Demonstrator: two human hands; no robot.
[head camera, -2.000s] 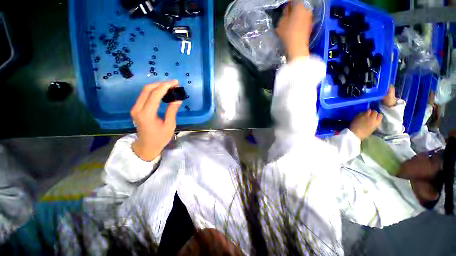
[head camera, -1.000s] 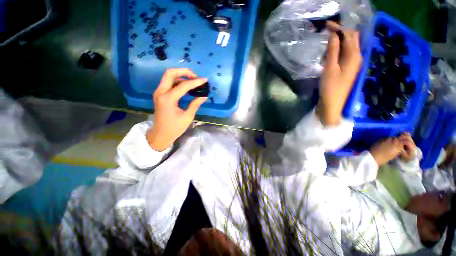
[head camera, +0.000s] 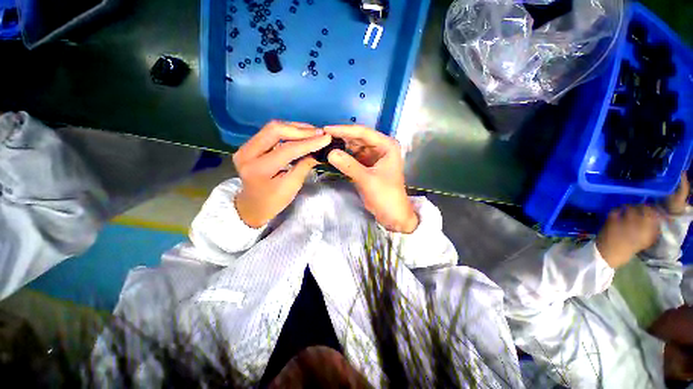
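My left hand (head camera: 277, 171) and my right hand (head camera: 376, 175) meet at the near edge of the light blue tray (head camera: 216, 91). Both sets of fingertips grip a black plastic housing (head camera: 330, 150), mostly hidden by the fingers. Any small part between the fingers is too small to tell. Small black rings (head camera: 267, 34) lie scattered on the tray floor, with a small black block (head camera: 273, 61) among them. A silver-white U-shaped piece (head camera: 372, 36) lies at the tray's far right, touching or close to a dark part with a bright band.
A black lump (head camera: 169, 70) lies on the dark green bench left of the tray. A crinkled clear plastic bag (head camera: 524, 53) stands to the right. Beyond it, a blue bin (head camera: 600, 163) holds black parts. Another person's hands (head camera: 629, 234) are near that bin. Another person's sleeve is at left.
My right hand has come back from the clear bag and joined my left hand at the black housing. The camera view has shifted, so tray and bag sit further right in the picture.
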